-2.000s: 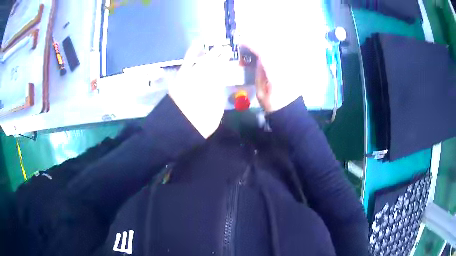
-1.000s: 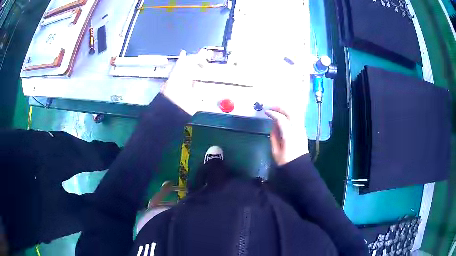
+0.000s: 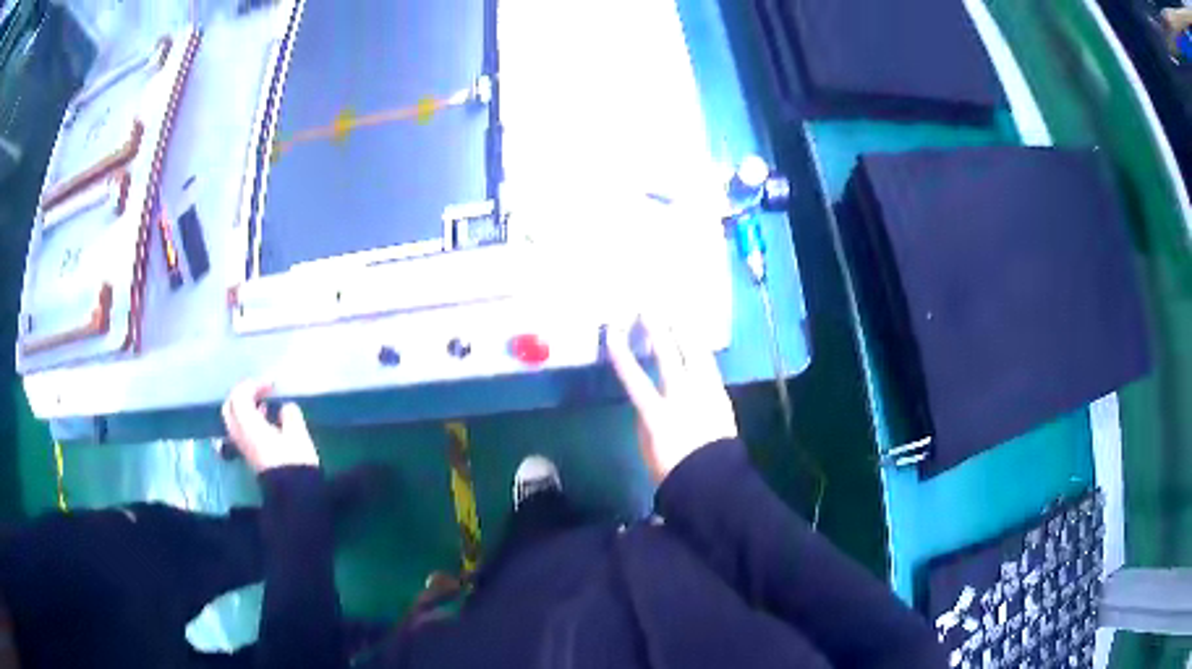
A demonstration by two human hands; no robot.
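The grey display panel [image 3: 379,196] lies in the pale fixture [image 3: 418,277] on the white machine table. An orange flex cable [image 3: 382,120] with yellow tape tabs crosses its back. A pale bracket [image 3: 473,225] sits at its lower right corner. My left hand [image 3: 272,434] is at the table's front edge on the left, fingers apart, holding nothing. My right hand [image 3: 669,392] is at the front edge right of the red emergency stop [image 3: 529,349], fingertips at a dark spot, possibly a button partly hidden. It holds nothing. Neither hand touches the panel.
Two dark buttons [image 3: 424,352] lie between my hands. Cover plates [image 3: 75,268], an orange-black tool [image 3: 170,248] and a black block [image 3: 194,242] lie left. A blue air fitting [image 3: 749,235] is at right. Beyond are black foam sheets [image 3: 1007,294] and a parts tray [image 3: 1026,588].
My left hand has left the panel's lower right corner and moved left to the front edge. My right hand has also left that corner for the front edge. More of the panel and cable shows.
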